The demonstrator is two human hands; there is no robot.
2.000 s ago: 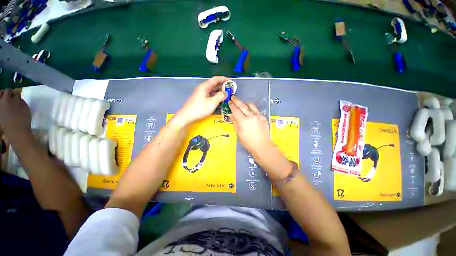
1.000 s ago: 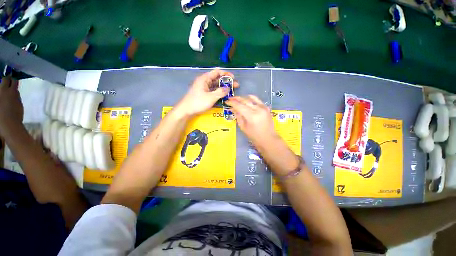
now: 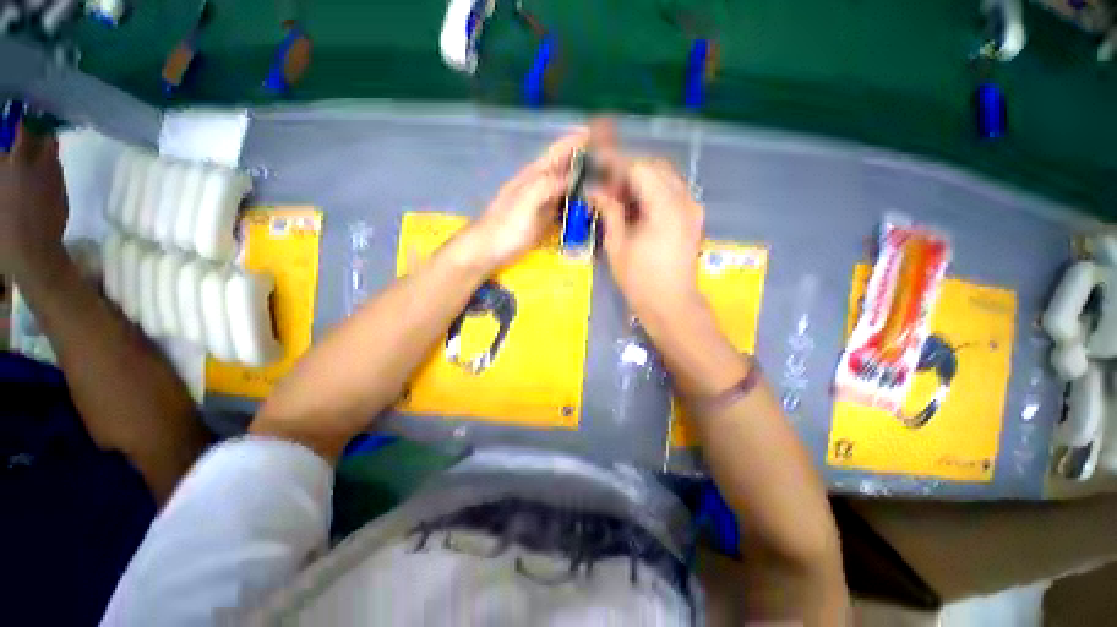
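My left hand (image 3: 529, 202) and my right hand (image 3: 649, 214) meet above the far part of the cardboard-covered bench. Between them they hold a housing with a bright blue battery cell (image 3: 578, 223); a dark part shows at its far end. The fingers cover much of it and the picture is blurred, so the housing's rim and the board cannot be made out clearly. My left hand grips it from the left side. My right hand's fingers are on its far right side.
The green belt (image 3: 368, 49) carries blue cells and white housings. Stacked white shells (image 3: 190, 288) stand left, loose shells (image 3: 1078, 319) lie right. A red-and-white snack packet (image 3: 900, 306) lies on the printed cardboard (image 3: 759, 441). Another person's arm (image 3: 86, 319) is at far left.
The view has shifted, and the belt parts sit higher in the picture. My right hand has moved from the near end of the held piece to its far end.
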